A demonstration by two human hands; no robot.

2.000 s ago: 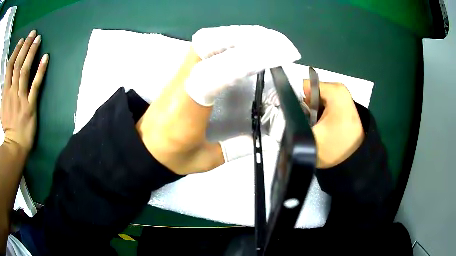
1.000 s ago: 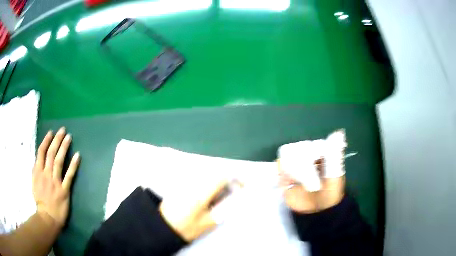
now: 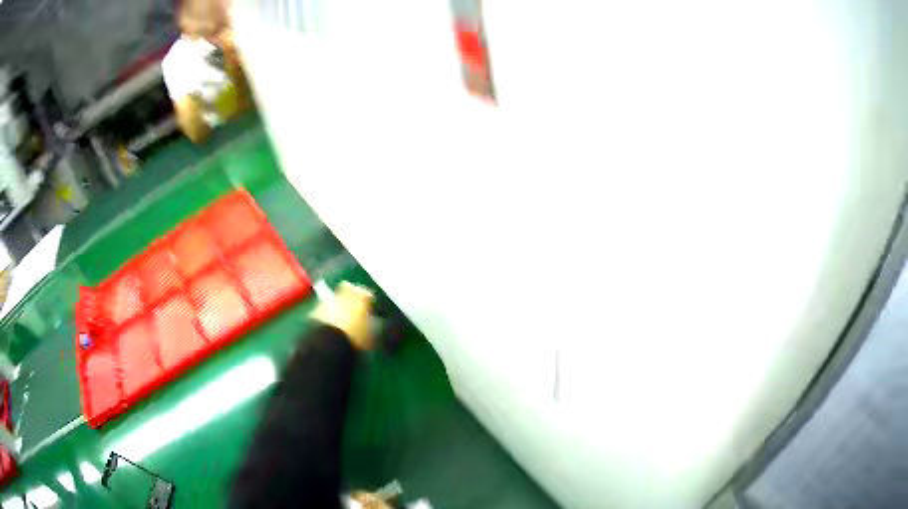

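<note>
The view is blurred. My left hand [image 3: 348, 310], in a black sleeve, reaches out beside the right corner of the red plastic tray [image 3: 199, 288]. White shows at its fingers; whether it grips anything is unclear. My right hand [image 3: 372, 500] is cut off by the bottom edge, with only some skin and white finger cots showing; its grip is hidden. A black phone middle frame [image 3: 149, 480] lies on the glossy green belt at the lower left, away from both hands. No tweezers can be made out.
A large white machine cabinet [image 3: 617, 219] fills the right side, close beyond my left hand. A small blue object [image 3: 86, 341] is in the tray's left corner. Another person [image 3: 204, 80] is at the upper left. The green belt [image 3: 224, 437] runs diagonally, with bright reflections.
The view has swung up and right, bringing in the red tray and cabinet. My left hand has left the white foam sheet and reached forward. The phone frame no longer shows in my hands.
</note>
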